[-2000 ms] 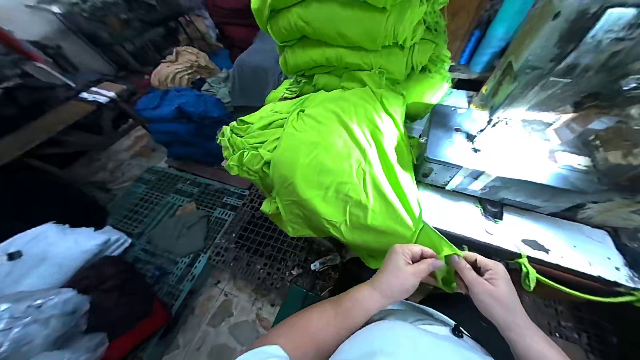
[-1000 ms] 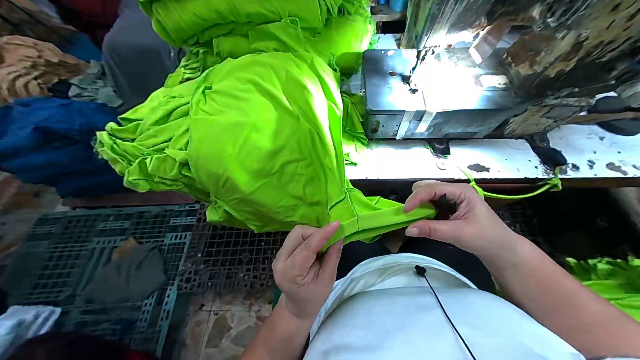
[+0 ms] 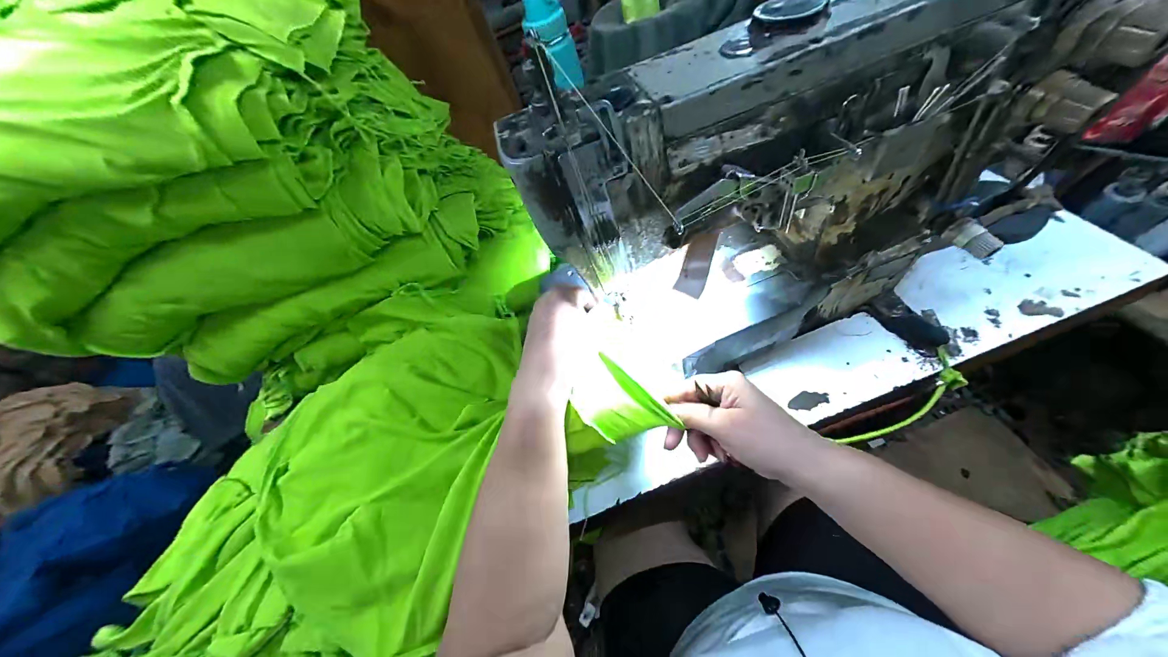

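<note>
Lime-green fabric (image 3: pixel 392 456) drapes from the left onto the white table of an industrial sewing machine (image 3: pixel 785 155). My right hand (image 3: pixel 716 420) pinches the fabric's free edge between thumb and fingers, in front of the machine's bed. Up beside the needle area is my left hand (image 3: pixel 566 315), washed out by the machine's lamp; its fingers and what they hold are not clear. Between my two hands a folded edge of the fabric lies under the bright light. Threads run down the front of the machine head.
A tall stack of lime-green fabric (image 3: pixel 228 192) stands at the left, above blue cloth (image 3: pixel 91 557) and tan cloth (image 3: pixel 73 438). A turquoise thread cone (image 3: pixel 552 41) is behind the machine. A green tie (image 3: pixel 894 424) hangs at the table's front edge (image 3: pixel 1049 310).
Both hands have moved from above my lap up to the machine bed, with the green fabric. My left hand now reaches beside the needle. The view has shifted toward the machine.
</note>
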